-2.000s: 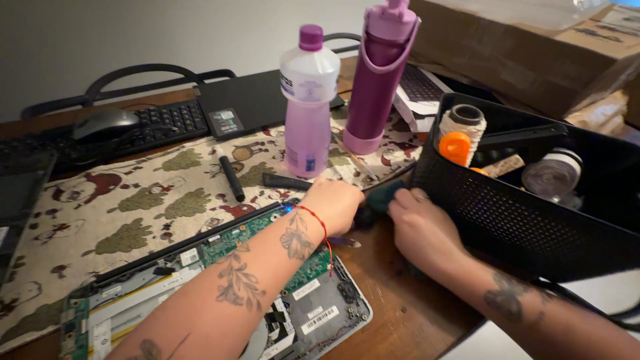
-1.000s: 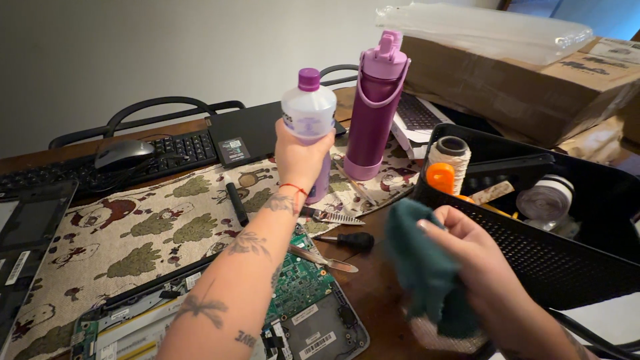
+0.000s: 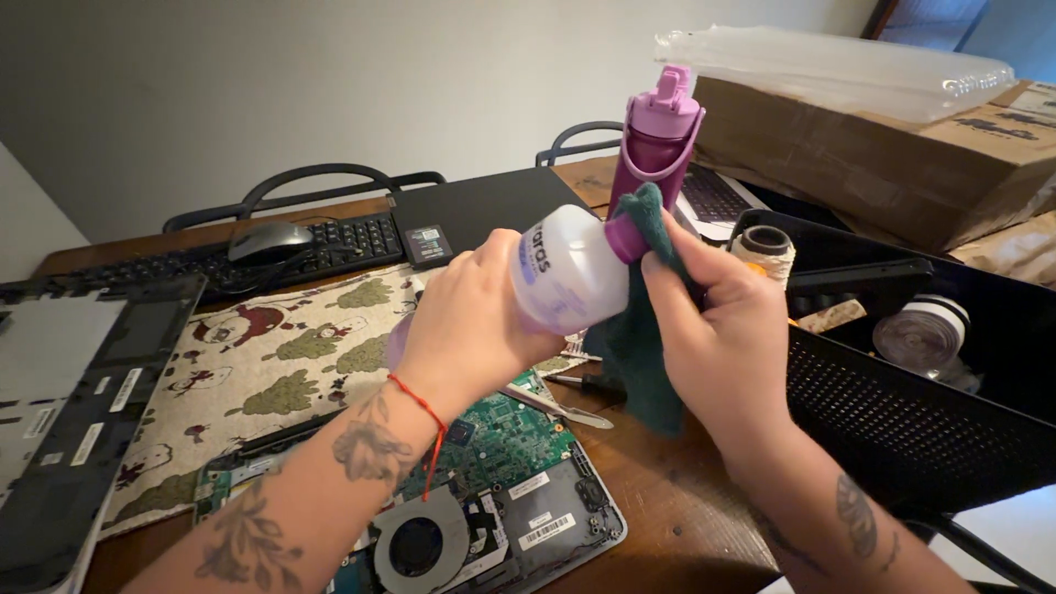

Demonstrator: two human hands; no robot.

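My left hand [image 3: 474, 318] grips a translucent plastic bottle [image 3: 573, 272] of purple liquid, tilted so its purple cap [image 3: 627, 239] points right. With my right hand [image 3: 722, 330] I hold a dark green cloth [image 3: 639, 355], pinched against the cap by thumb and fingers; the rest of the cloth hangs down. Below my hands lies an opened laptop base with a green circuit board [image 3: 520, 441] and a round cooling fan [image 3: 417, 544]. Metal tweezers [image 3: 569, 410] lie across the board's edge, beside a dark-handled screwdriver [image 3: 590, 384], partly hidden by the cloth.
A purple drinking bottle [image 3: 657, 148] stands behind my hands. At right is a black perforated basket [image 3: 866, 412] holding a twine roll [image 3: 763, 247] and a tape roll [image 3: 920, 334], with a cardboard box [image 3: 825, 165] behind. A keyboard [image 3: 355, 239], mouse [image 3: 271, 243] and laptop cover [image 3: 82, 396] are at left.
My left hand took hold of the bottle, which stood upright on the table two seconds ago, and has raised and tilted it. My right hand has brought the green cloth up to the cap.
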